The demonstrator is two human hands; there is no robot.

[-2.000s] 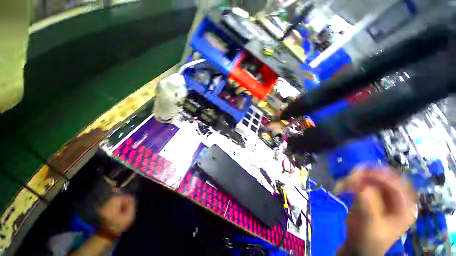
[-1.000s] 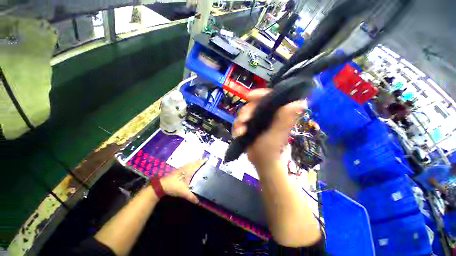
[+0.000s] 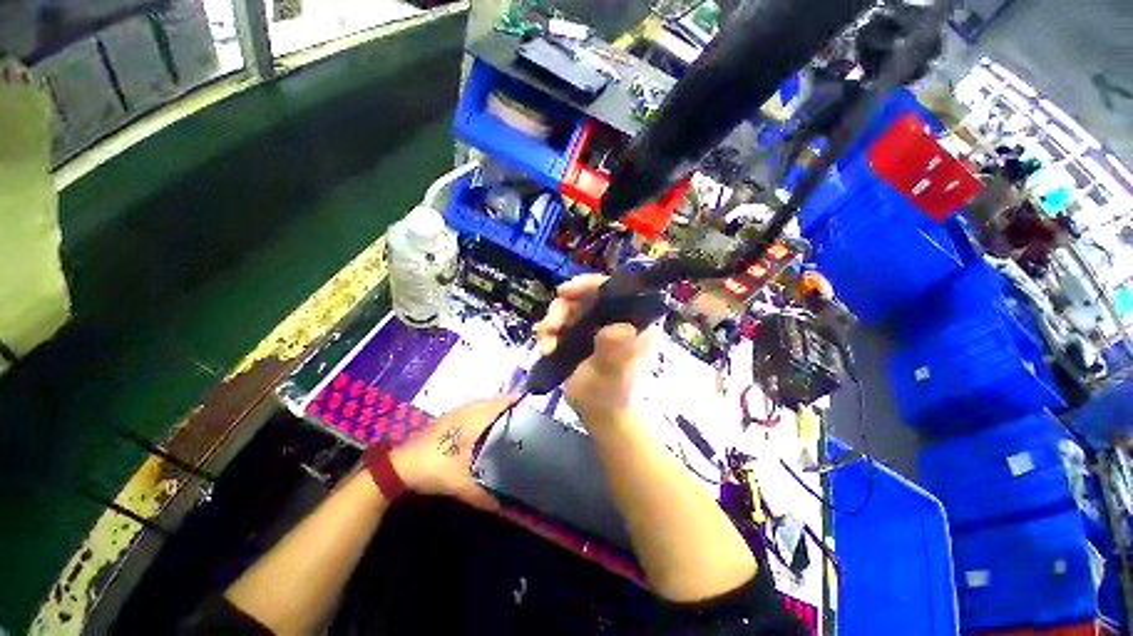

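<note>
A flat dark unit or cover (image 3: 553,471) lies on the purple, white and pink sheet (image 3: 360,408), its right part hidden behind my right forearm. My left hand (image 3: 450,455) rests at its left end with the fingers along the edge. My right hand (image 3: 599,348) is closed around a black electric screwdriver (image 3: 574,352) on a cord. The tool's tip points down at the unit's upper left end; whether it touches cannot be told. Another thick black tool (image 3: 733,93) hangs large and blurred across the top.
A translucent bottle (image 3: 424,266) stands at the left. Blue bins (image 3: 512,142) and a red bin (image 3: 649,214) are behind. Red digital readouts (image 3: 754,267), tangled cables and a yellow-handled tool (image 3: 753,493) are at the right. Blue crates (image 3: 982,373) stand beyond the bench.
The screwdriver and my right hand have moved slightly left, with the tip lower at the unit's left end. My left hand stays in place. The other black tool now hangs separately above.
</note>
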